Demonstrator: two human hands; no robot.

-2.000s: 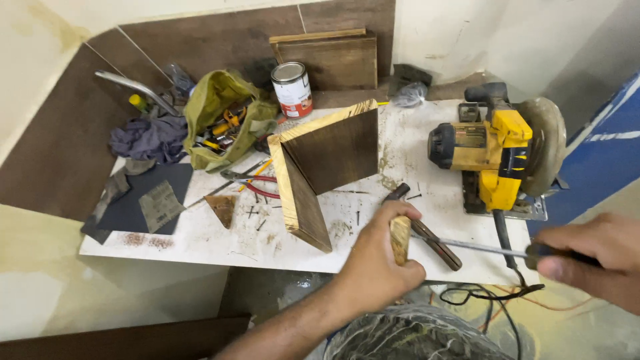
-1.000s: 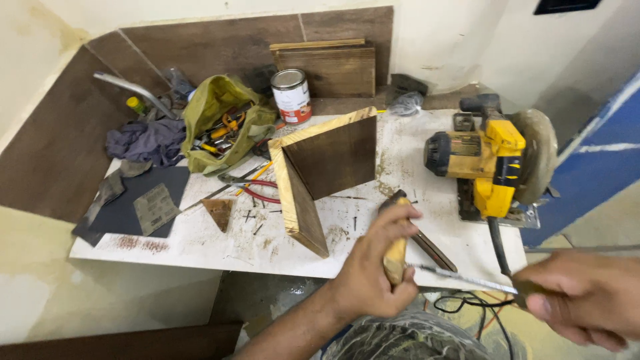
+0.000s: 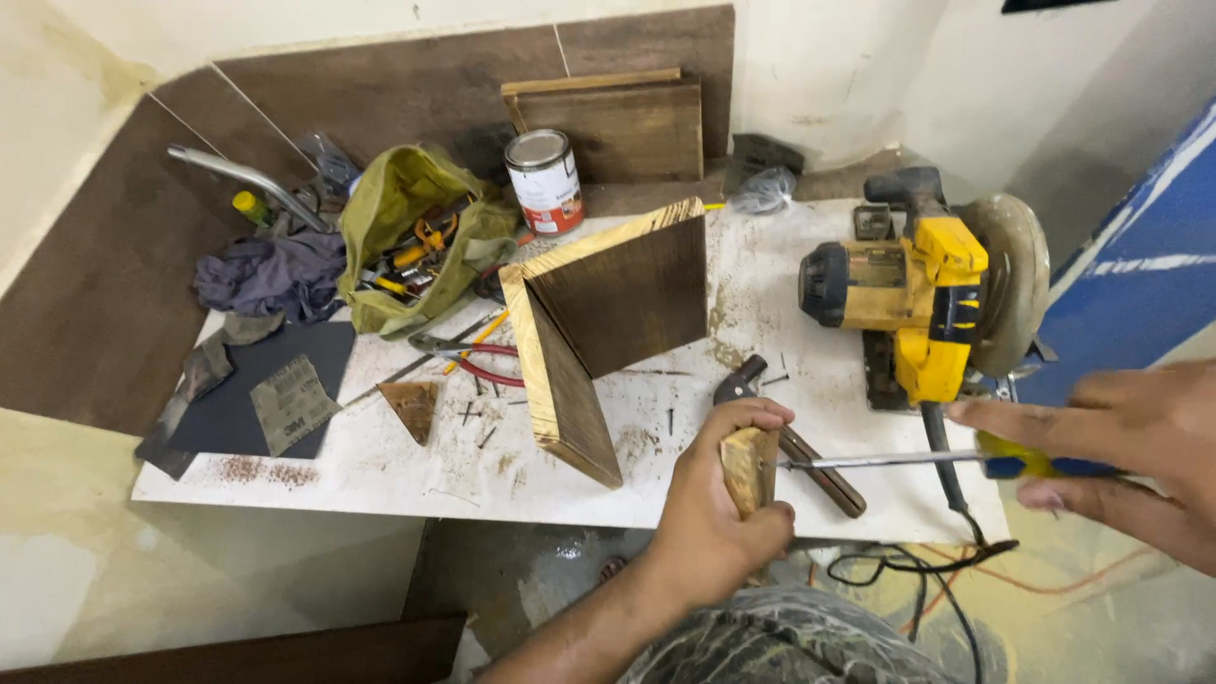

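Note:
My left hand (image 3: 727, 503) grips a small wooden block (image 3: 749, 465) at the table's front edge. In my right hand (image 3: 1121, 456) is a screwdriver (image 3: 888, 461) with a blue and yellow handle, its shaft pointing left and its tip at the block's right side. A claw hammer (image 3: 822, 470) lies on the table just behind the shaft. Left of the hammer two dark-stained boards (image 3: 617, 299) stand joined at an angle, their pale edges up. Loose screws or nails (image 3: 671, 421) lie scattered near them.
A yellow circular saw (image 3: 912, 285) sits on the white table (image 3: 589, 503) at right, its cord hanging down. A paint can (image 3: 544, 180), an open green tool bag (image 3: 408, 242), red-handled pliers (image 3: 475, 353), sandpaper (image 3: 293, 404) and a gray cloth (image 3: 275, 275) occupy the back and left.
My left hand and the block have turned, and the block now stands more upright in my fingers. The fingers of my right hand have shifted on the screwdriver, uncovering more of its handle.

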